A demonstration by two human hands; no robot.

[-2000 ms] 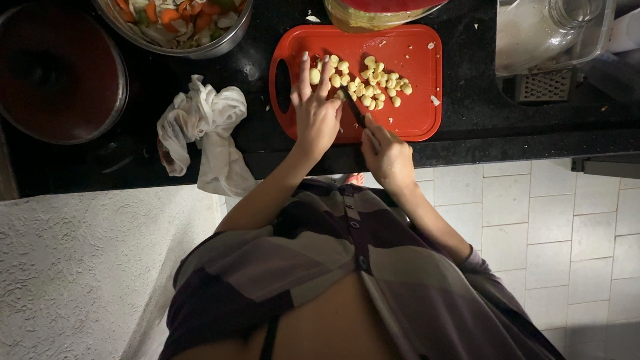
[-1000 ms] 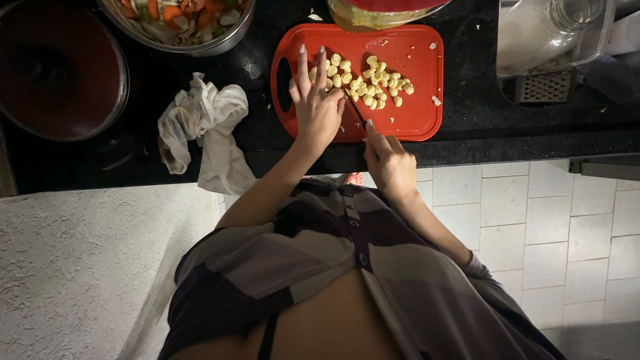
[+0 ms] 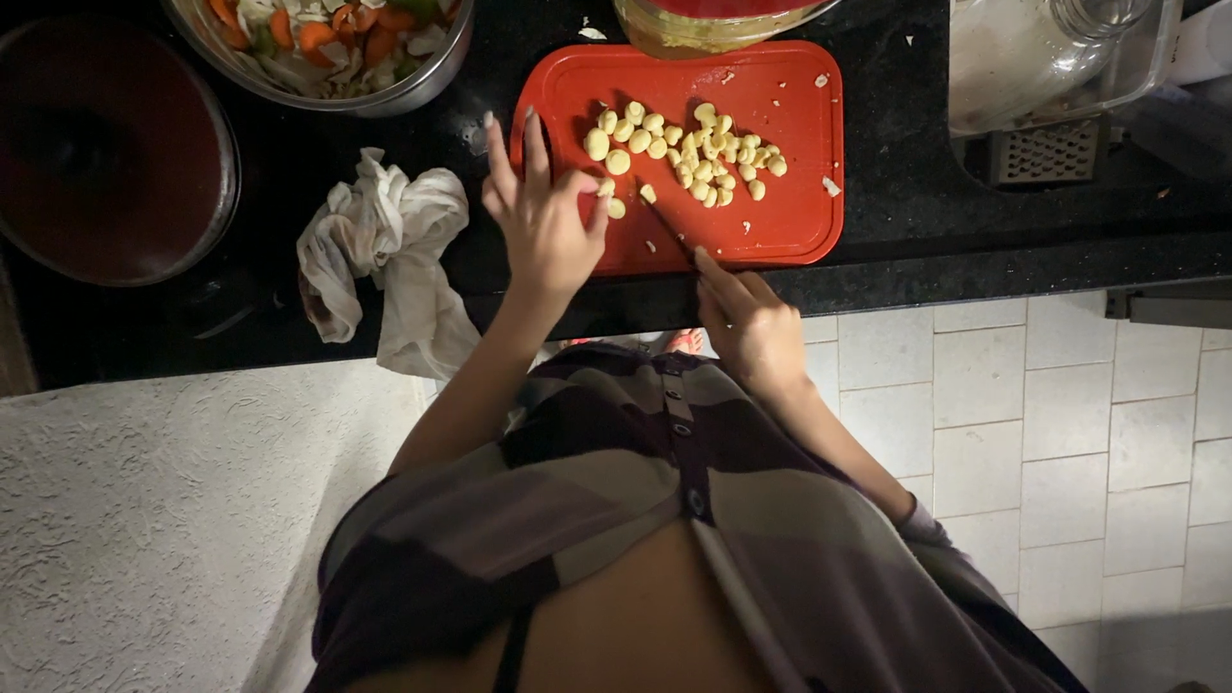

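On a red plastic cutting board (image 3: 789,217) lie several small pale yellow pieces (image 3: 707,159) of food, possibly garlic cloves or small mushrooms. My left hand (image 3: 549,217) is over the board's left side, thumb and index finger pinching one small pale piece (image 3: 605,188), the other fingers spread. Another piece (image 3: 616,208) lies just below that pinch. My right hand (image 3: 756,327) grips a small knife (image 3: 674,229) at the board's front edge. The blade points up and left, its tip beside a single pale piece (image 3: 648,194). The knife's handle is mostly hidden in my fingers.
A metal pot (image 3: 385,101) of cut carrots and other vegetables stands upper left, by a dark round lid (image 3: 106,154). A crumpled white cloth (image 3: 423,279) hangs over the counter (image 3: 895,255) edge. A bowl (image 3: 674,37) is behind the board; a glass jar (image 3: 1049,48) and grater (image 3: 1047,154) are at right.
My left hand has moved left and toward me, away from the main pile. The knife has shifted slightly down and right of where its tip met the pieces.
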